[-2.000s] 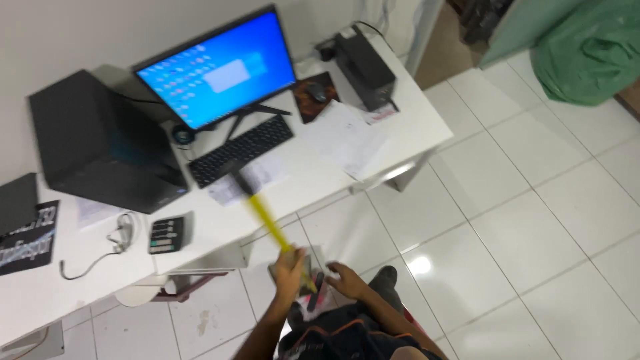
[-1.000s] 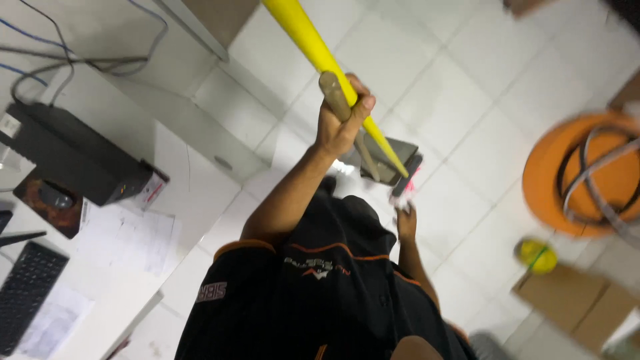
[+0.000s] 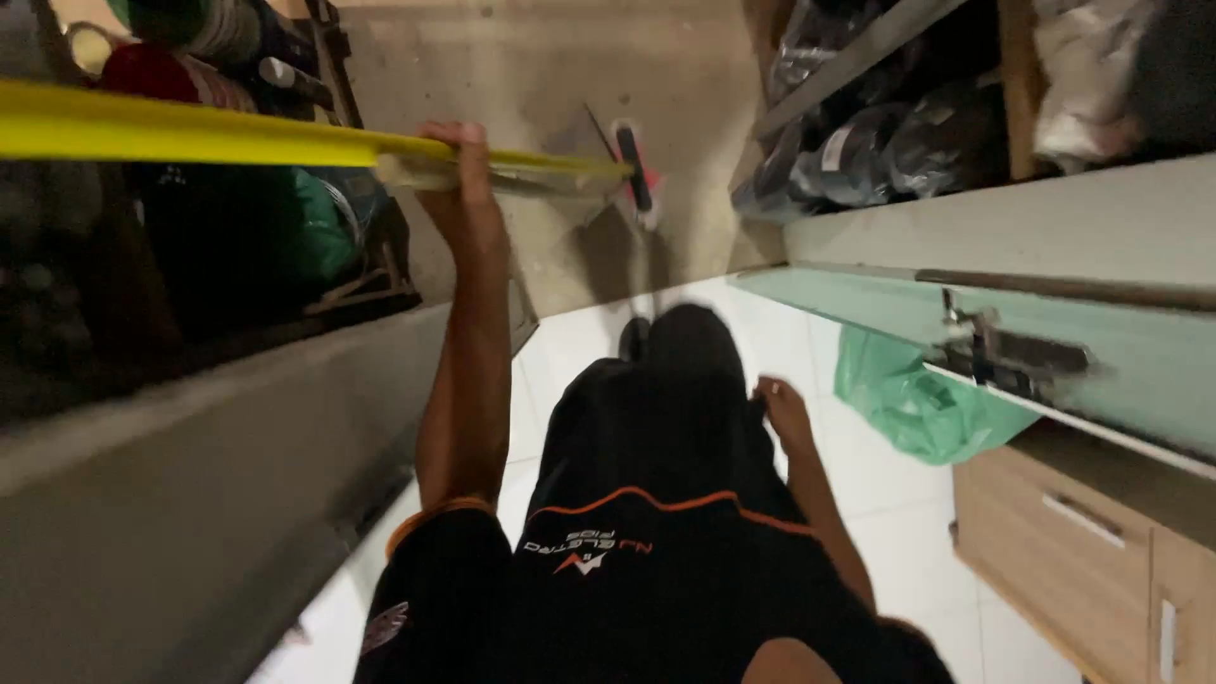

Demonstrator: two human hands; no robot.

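My left hand (image 3: 461, 161) is closed around a long yellow pole (image 3: 190, 123) and a thinner wooden stick (image 3: 408, 173). The pole runs from the left edge of the view to a dark broom head with pink bristles (image 3: 632, 169), over the concrete floor in front of my feet. What the wooden stick ends in is too dim to make out; a dark flat shape lies near the broom head. My right hand (image 3: 784, 404) hangs low beside my right leg with its fingers partly curled, away from the pole; whether it holds anything is unclear.
Shelves with wrapped rolls (image 3: 855, 157) stand at upper right, and spools (image 3: 157, 71) at upper left. A glass door with a metal lock (image 3: 988, 351) is on the right, near a green plastic bag (image 3: 921, 399) and a wooden cabinet (image 3: 1054, 532). A low wall (image 3: 237, 456) runs left.
The view has moved from the desk with the computer, past white floor tiles, to a doorway onto a concrete floor. My left hand keeps hold of the yellow pole. My right hand has dropped away from the broom head.
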